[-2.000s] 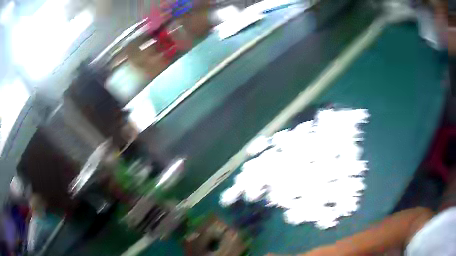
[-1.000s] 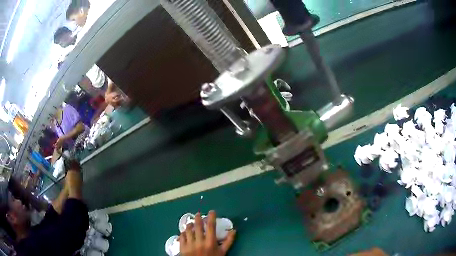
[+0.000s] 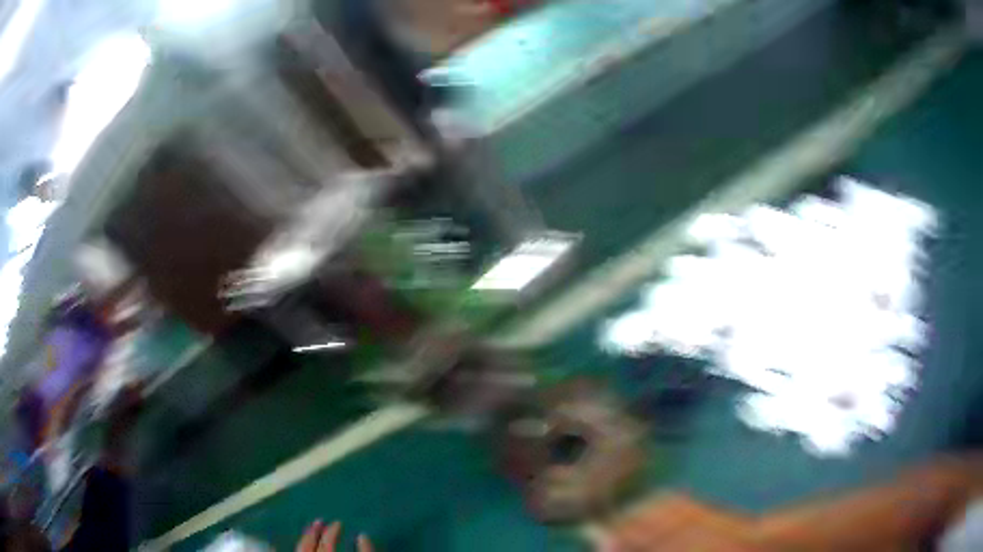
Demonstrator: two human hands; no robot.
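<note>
The view is heavily blurred. The green press [image 3: 420,323] stands left of centre, with its brown square base plate [image 3: 582,458] and dark centre hole below it. My right hand [image 3: 658,523] reaches in from the right edge to the near side of the base plate; its fingers are too blurred to tell if they hold anything. Only fingertips of my left hand [image 3: 332,537] show at the bottom edge, left of the press base. A large loose heap of white inserts [image 3: 798,313] lies right of the press.
Dark parts [image 3: 674,388] lie between the base plate and the white heap. A pale conveyor rail [image 3: 291,471] crosses diagonally behind the press base. A white object, probably a cup [image 3: 235,542], is cut off at the bottom left. A person in purple [image 3: 70,361] is at the far left.
The camera view has swung, so the press appears further left and the heap is more fully in view. My left hand is now mostly out of frame; more of my right hand and forearm shows.
</note>
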